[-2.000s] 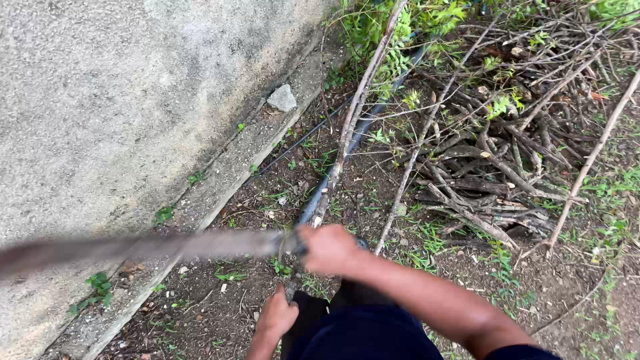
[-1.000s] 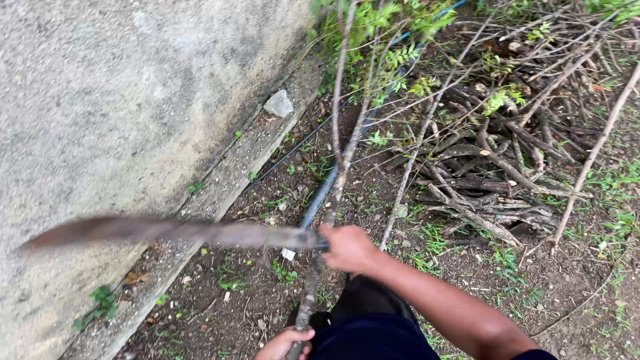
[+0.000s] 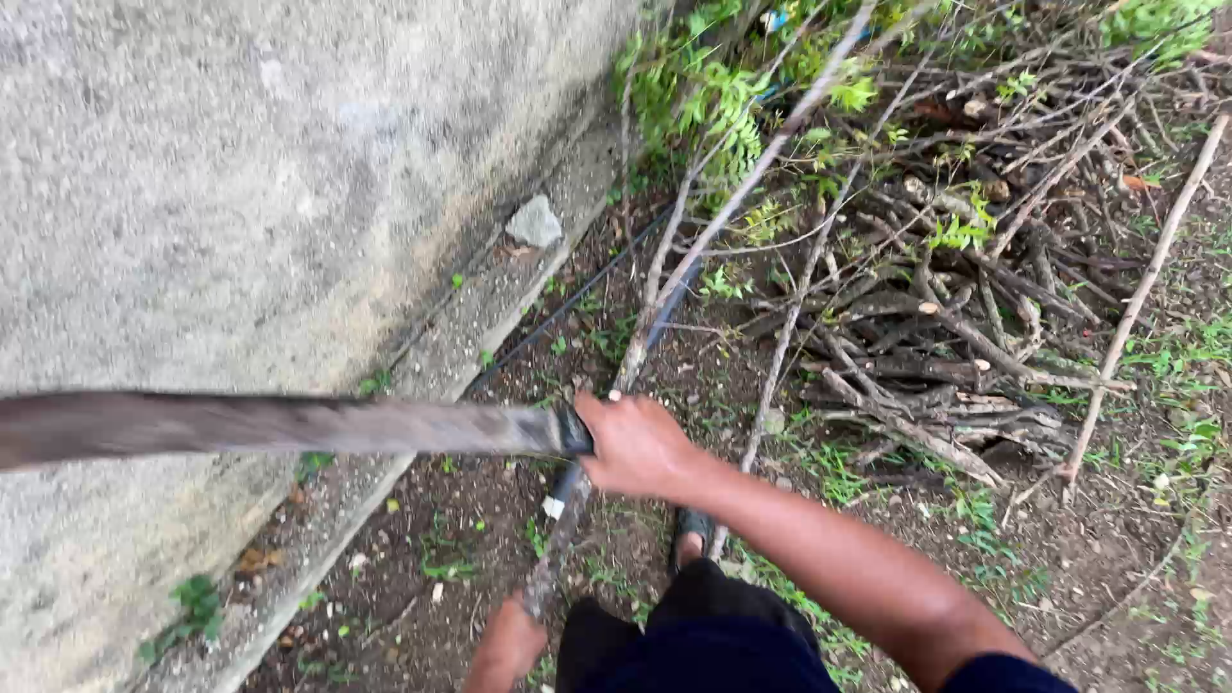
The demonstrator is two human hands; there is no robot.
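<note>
My right hand point(image 3: 635, 448) is closed around the black handle of a machete point(image 3: 289, 423), whose long blade is blurred and points left across the view. At the bottom, my left hand point(image 3: 508, 643) grips the lower end of a forked branch point(image 3: 630, 361). That branch rises away from me, passing under or behind my right hand, and splits into thinner stems with green leaves point(image 3: 712, 115) toward the top. Whether the blade touches the branch cannot be told.
A concrete wall point(image 3: 241, 192) with a ledge point(image 3: 385, 491) runs along the left, a stone point(image 3: 535, 222) on it. Cut sticks point(image 3: 924, 337) lie piled at right, near a long pole point(image 3: 1145, 279). A dark pipe point(image 3: 674, 303) lies behind the branch. My shoe point(image 3: 693, 529) shows below.
The machete stays in my right hand, its blade swung to different angles. The branch in my left hand has shifted, and its fork sits differently from one second ago.
</note>
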